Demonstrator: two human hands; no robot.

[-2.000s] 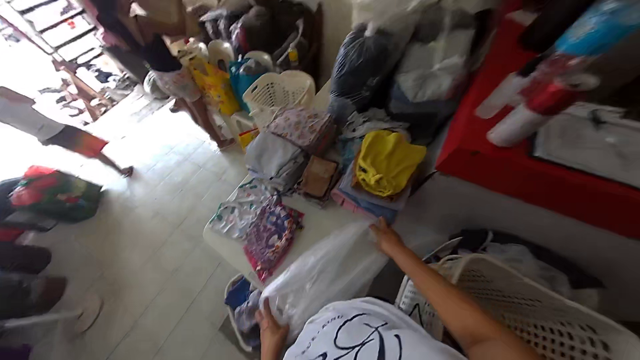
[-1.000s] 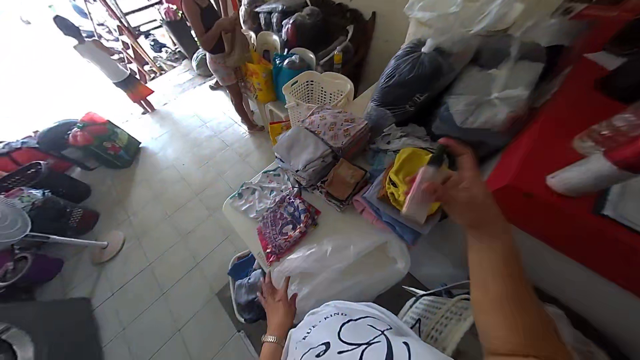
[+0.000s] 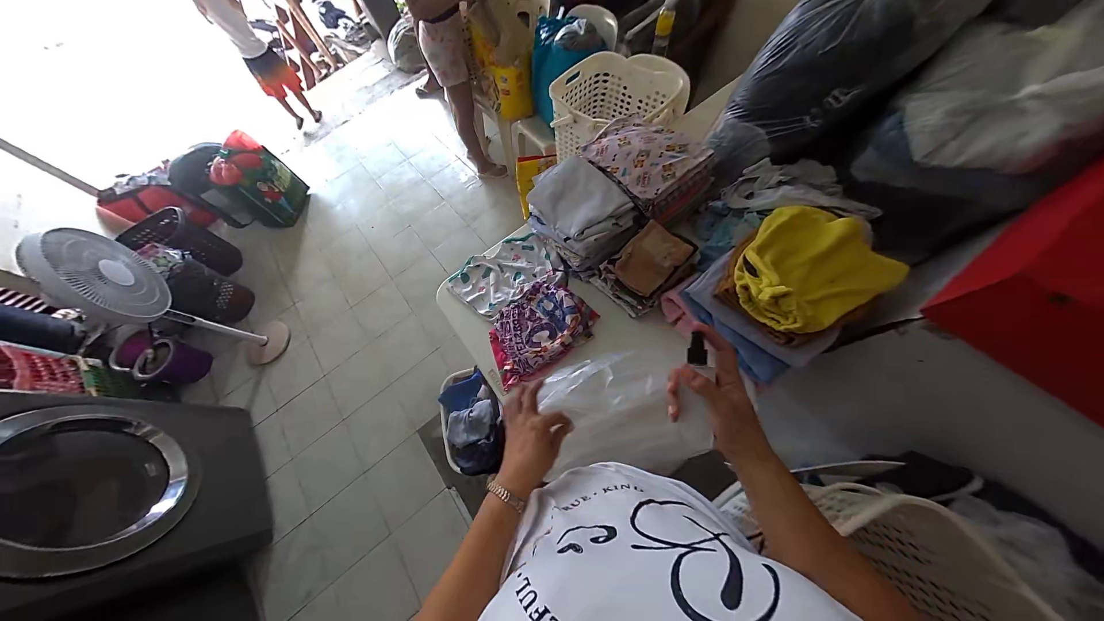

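My right hand is closed around a small bottle with a black spray cap, held above a clear plastic bag that lies flat on the white table. My left hand, fingers apart, is at the bag's left side and holds nothing. Beyond the bag lie a purple patterned garment and a white printed garment. Folded clothes are stacked behind them, with a brown folded cloth in front. A yellow garment tops the stack at the right.
A white laundry basket stands past the table, another at lower right. A small bin of clothes is left of the table. Filled plastic bags lie behind. A fan and front-loading machine are left. Two people stand farther off.
The bottle, seen raised over the yellow garment a second ago, is now lower, over the plastic bag. Two seconds ago both hands were spreading the bag. The view has shifted.
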